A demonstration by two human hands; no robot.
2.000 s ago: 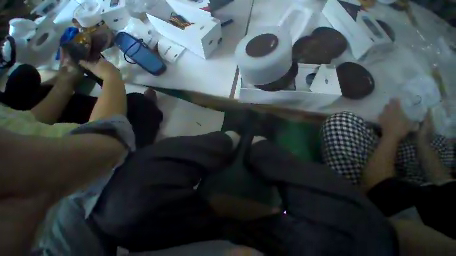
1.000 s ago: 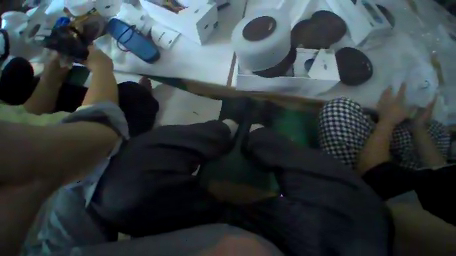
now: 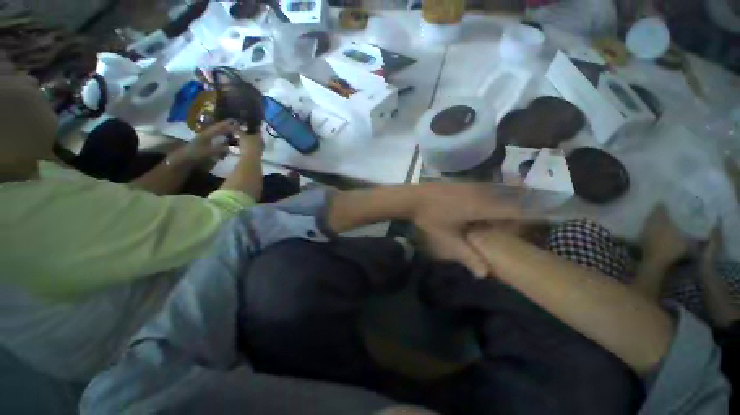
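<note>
My left hand [image 3: 450, 223] reaches in from the left above my knees, blurred, with a grey-blue sleeve. My right hand [image 3: 495, 203] meets and overlaps it. It is too blurred to make out its fingers or anything in them. Just beyond them on the table, a frosted white drum [image 3: 456, 151] with a brown disc [image 3: 453, 120] in its top stands partly over an open white box [image 3: 548, 172]. A dark brown disc [image 3: 597, 174] lies right of the box, and more brown discs [image 3: 555, 118] lie behind it.
A neighbour's hands [image 3: 207, 146] at left handle a dark item. A blue pouch [image 3: 290, 125] and open white box [image 3: 357, 101] lie left of centre. Another person's hands [image 3: 664, 239] rest at right by clear plastic [image 3: 690, 198]. The table edge [image 3: 349, 176] runs before my knees.
Both my forearms have come in over my knees, and my hands now meet near the table edge. The view has shifted, showing more of the table's far side and the neighbour at left.
</note>
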